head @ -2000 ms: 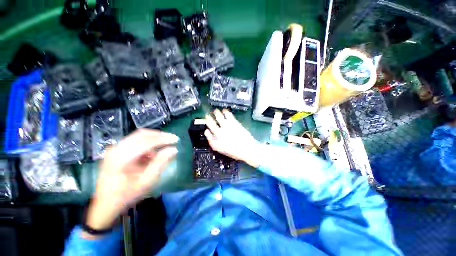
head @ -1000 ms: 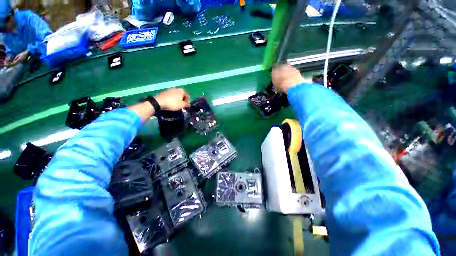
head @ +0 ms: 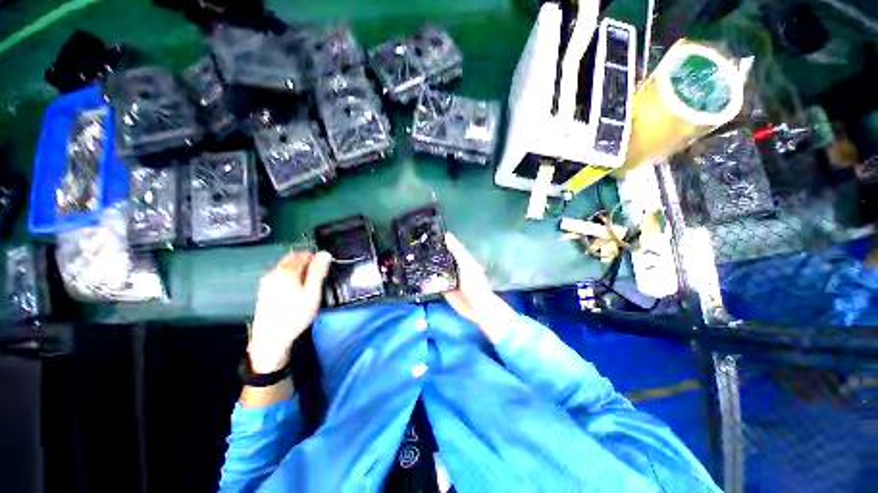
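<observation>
An opened dark housing lies at the bench's front edge before me, its two halves side by side. The left half [head: 351, 258] is a hollow shell with a pale patch inside. The right half [head: 422, 252] shows circuitry. My left hand [head: 292, 289] is at the left half's outer edge, with a thin light strip or tool between thumb and fingers, too small to name. My right hand [head: 469, 281] is against the right half's outer edge and holds it.
Several patterned units [head: 219, 195] lie behind and left. A blue parts bin [head: 43, 183] and clear plastic bag [head: 96, 262] are far left. A white tape dispenser [head: 525, 144] and yellowish roll [head: 664, 111] stand right. Wires [head: 606, 236] lie below. Wire mesh borders the right.
Both hands have come back from the far side of the bench to the front edge. An opened housing now lies between them, and the view has tilted down again.
</observation>
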